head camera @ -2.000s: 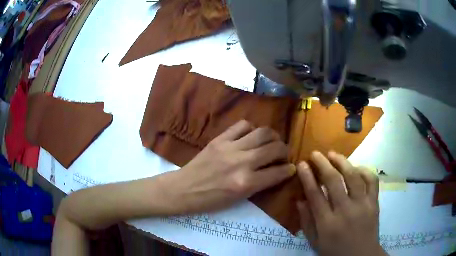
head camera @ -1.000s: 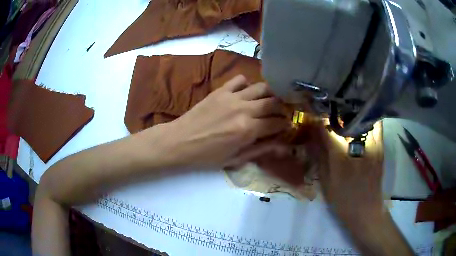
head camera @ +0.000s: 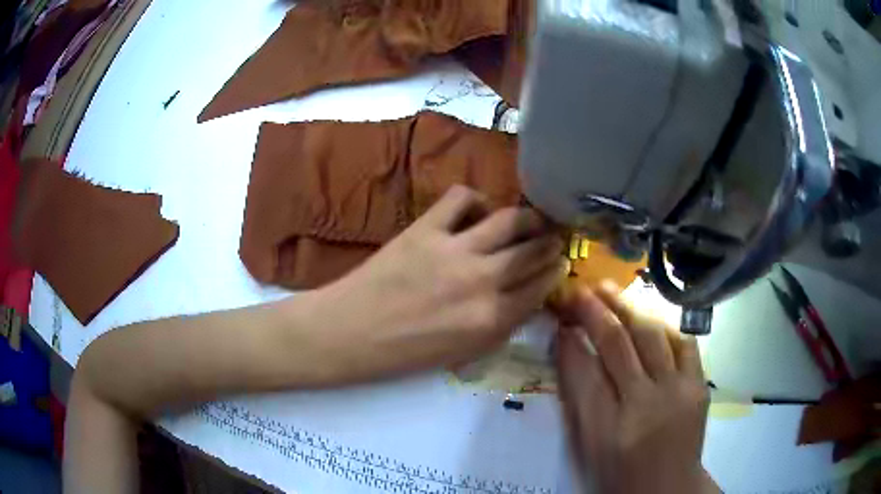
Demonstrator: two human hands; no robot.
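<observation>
A rust-brown gathered panel (head camera: 333, 183) lies flat on the white table, its right end running under the sewing machine head (head camera: 638, 106). My left hand (head camera: 473, 280) presses on the panel's right part, fingers bent, close to the yellow-tinted presser foot (head camera: 579, 248). My right hand (head camera: 633, 386) is beside it, just below the foot, its fingertips on the lit fabric edge. The two hands nearly touch. The needle and the fabric under my fingertips are mostly hidden. Whether my fingers pinch the cloth is hard to tell.
A rumpled rust-brown heap (head camera: 386, 43) lies at the top. A notched cut piece (head camera: 92, 232) lies at the left edge. Red-handled snips (head camera: 811, 323) and a brown scrap (head camera: 842, 423) are at the right. A printed tape measure (head camera: 338, 458) runs along the near edge.
The panel has turned and its lower right part no longer shows below my hands. My right hand went in under the machine head, then came back toward me. The view has shifted.
</observation>
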